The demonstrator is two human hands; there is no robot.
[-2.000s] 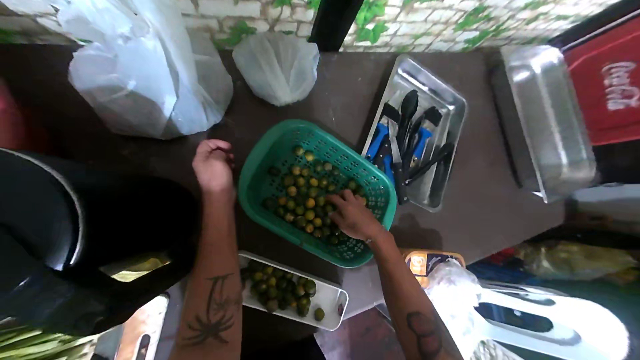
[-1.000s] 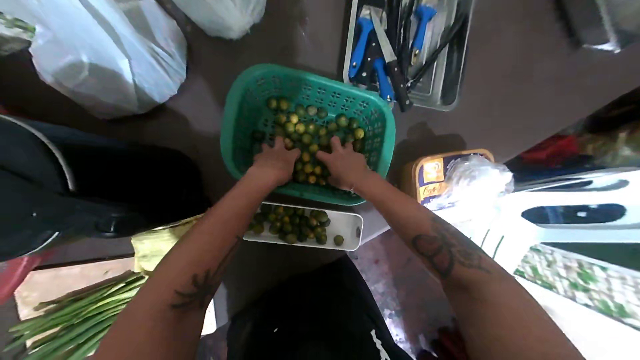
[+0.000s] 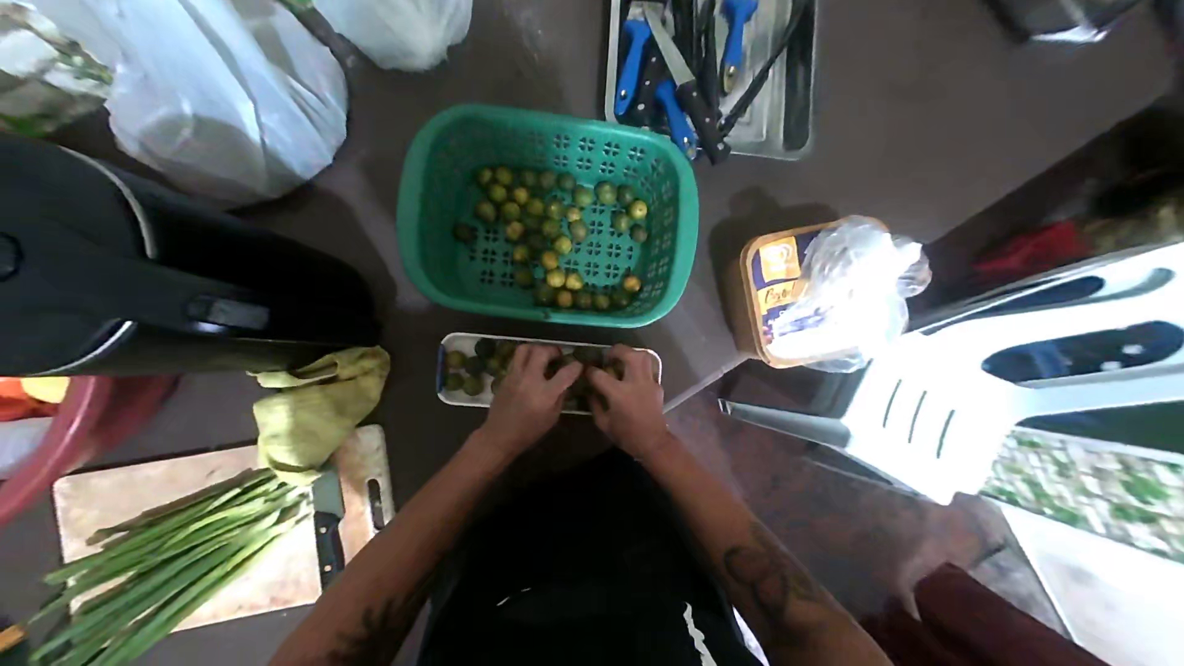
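A green perforated plastic basket (image 3: 413,231) stands on the dark table with many small green and yellow citrus fruits (image 3: 555,259) in it. Just below it lies a narrow white tray (image 3: 655,366) with darker green fruits. My left hand (image 3: 532,388) and my right hand (image 3: 629,393) are both over this tray, close together, their fingers down among its fruits. Whether the fingers are closed around any fruit is hidden by the hands themselves.
A metal tray (image 3: 805,111) of knives and blue-handled tools stands above right. Right of the basket sits a tub (image 3: 749,305) under a plastic bag. Left are a black appliance (image 3: 92,268), a cloth (image 3: 319,416) and a cutting board (image 3: 231,592) with green stalks and a knife (image 3: 328,527).
Both hands have left the fruits in the green basket and moved down to the white tray. One second ago both were in the basket; before that, only the right was.
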